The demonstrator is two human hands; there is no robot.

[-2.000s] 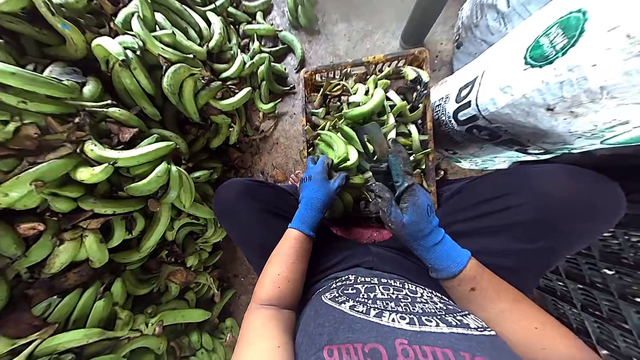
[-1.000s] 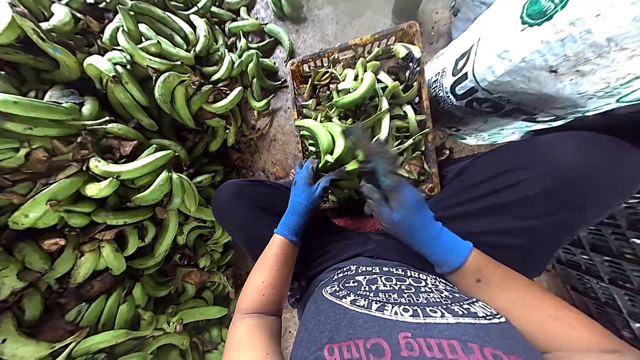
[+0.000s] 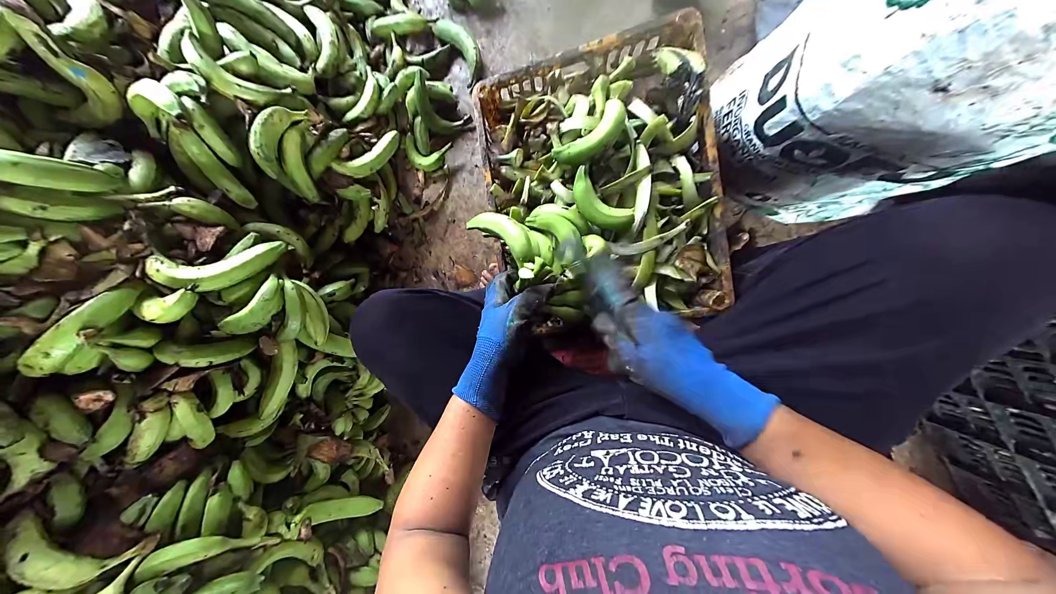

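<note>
Both hands wear blue knit gloves with dark, coated fingers. My left hand [image 3: 503,330] is closed around the cut end of a bunch of green plantains [image 3: 536,239] over the near edge of a plastic crate [image 3: 488,157]. Just right of the bunch, my right hand [image 3: 652,338] grips a knife [image 3: 606,285], whose blade is blurred and points toward the plantains. Loose green plantains [image 3: 596,136] and strips of green peel [image 3: 643,194] lie in the crate beyond both hands.
A large heap of green plantain bunches [image 3: 214,272] covers the floor at the left. A white sack with printing [image 3: 891,99] stands right of the crate. Black plastic crates [image 3: 1006,429] are at the lower right. My legs lie on both sides of the crate's near end.
Both hands stay at the crate's near end. The knife has moved, its blade blurred in the last two frames. More of the held plantains show at the left than two seconds ago.
</note>
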